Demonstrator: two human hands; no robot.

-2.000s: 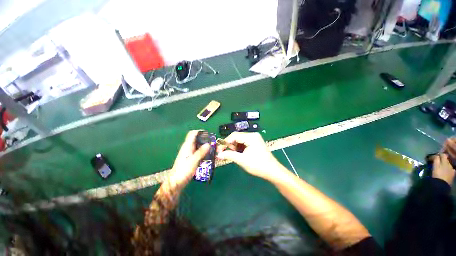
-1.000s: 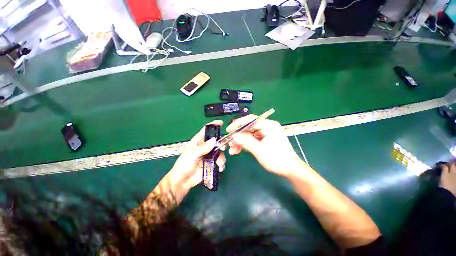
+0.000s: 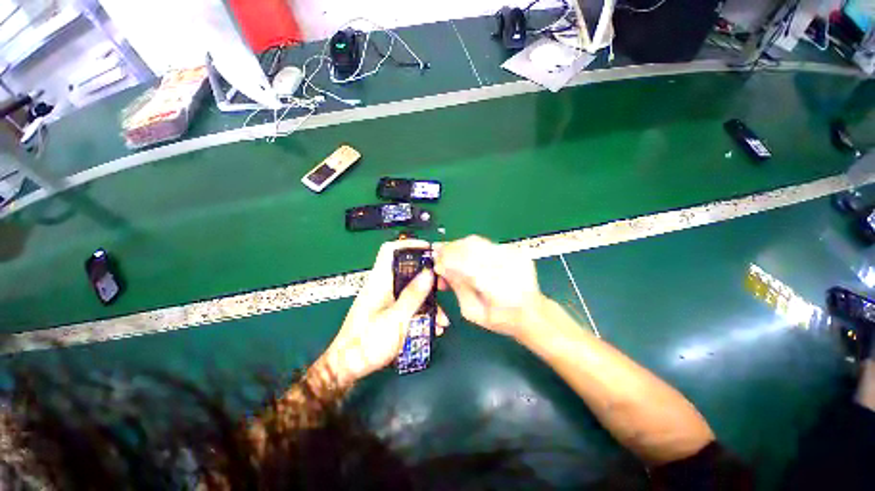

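Observation:
My left hand (image 3: 369,326) holds a part-assembled black handset (image 3: 414,340) upright over the near edge of the belt; a patterned blue-white area shows on its lower half. My right hand (image 3: 487,285) is at the handset's upper right edge with its fingertips pinched together. The tweezers are not distinguishable now, and I cannot tell what the right fingers hold. A small dark part with an orange-red spot (image 3: 405,236) shows just above the handset's top. Two black handsets, an upper one (image 3: 410,189) and a lower one (image 3: 379,216), lie beyond my hands.
A gold phone-shaped unit (image 3: 331,169) and black handsets at the left (image 3: 103,276) and right (image 3: 747,140) ride the green belt. A whitish rail (image 3: 614,232) borders it. Cables lie behind. At right are a yellow-white strip (image 3: 782,295) and another person's arm (image 3: 844,427).
The belt items have shifted left. My right hand has closed in at the handset's top edge, and the tweezers seen a second ago are no longer visible. The left hand still holds the handset.

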